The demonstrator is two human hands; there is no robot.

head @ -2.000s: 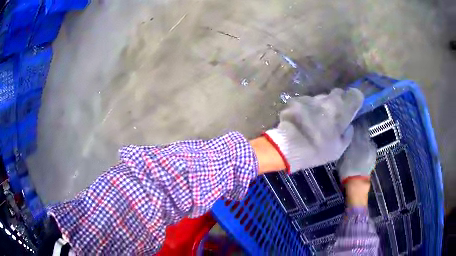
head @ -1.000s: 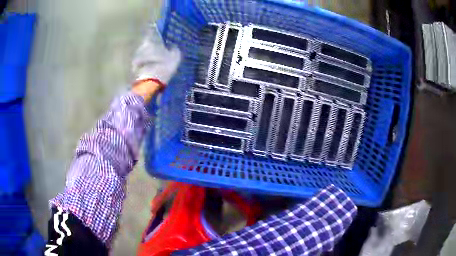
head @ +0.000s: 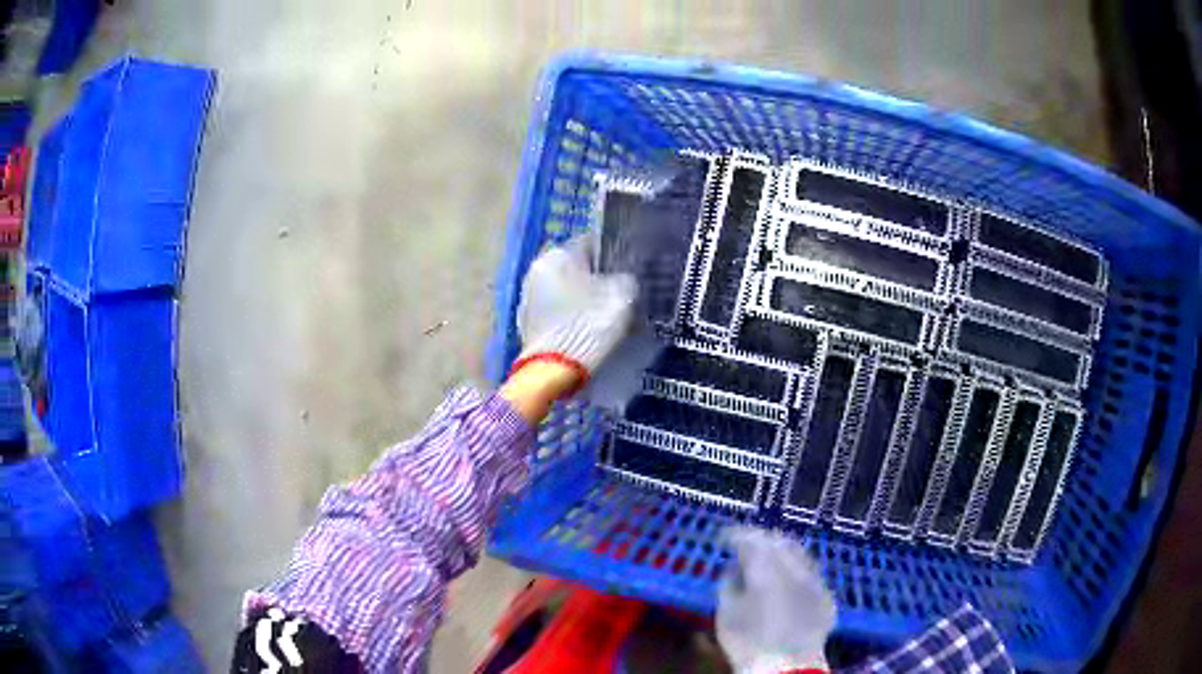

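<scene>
A blue perforated crate holds rows of dark oblong aluminium housings with white toothed rims, some lying crosswise and some lengthwise. My left hand, in a grey-white glove with a red cuff, is inside the crate's left side, beside a dark, blurred housing; its fingertips are unclear and I cannot tell if it grips anything. My right hand, gloved and blurred, is over the crate's near wall at the bottom of the picture. No housing shows in it, and its finger pose is unclear.
Blue bins or crates stand at the far left on the grey floor. A red object, perhaps a stool, is under the crate's near left edge. A dark surface borders the right edge.
The crate appears lower and further right in the picture. My left hand has moved from the crate's left rim to inside it. My right hand has come into view at the near wall.
</scene>
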